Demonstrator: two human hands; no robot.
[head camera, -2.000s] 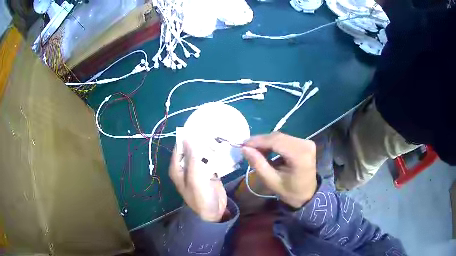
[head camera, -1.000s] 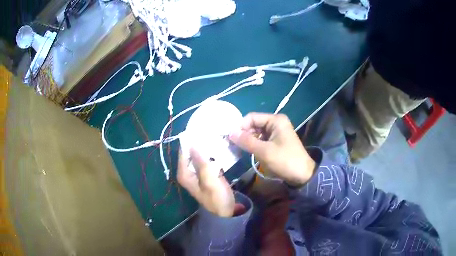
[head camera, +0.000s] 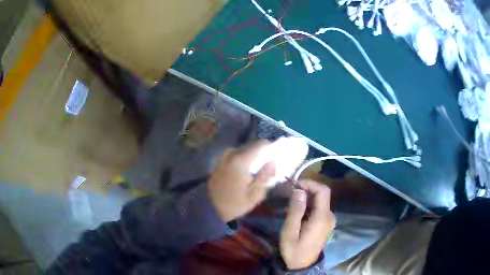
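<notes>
My left hand (head camera: 239, 180) holds the round white housing (head camera: 293, 153) just off the bench's pale edge; the housing is overexposed and partly hidden by the fingers. My right hand (head camera: 309, 225) pinches thin dark reddish wires (head camera: 292, 181) close beside the housing. A white cable lead (head camera: 344, 157) curves from near the right fingertips over the bench edge, its forked plugs on the green top. More white forked leads (head camera: 349, 67) and thin red and orange wires (head camera: 250, 58) lie on the bench.
The green bench (head camera: 317, 102) has a pale edge (head camera: 370, 181). A large brown carton (head camera: 145, 32) stands at the upper left. A heap of white units and cords (head camera: 440, 32) lies at the upper right. Another person's dark clothing (head camera: 459, 241) is at the lower right. Small pale pieces lie on the left.
The view has swung left, bringing the floor side into sight. The housing and both hands now appear lower, off the bench edge, with the housing tilted. The right hand still pinches near it.
</notes>
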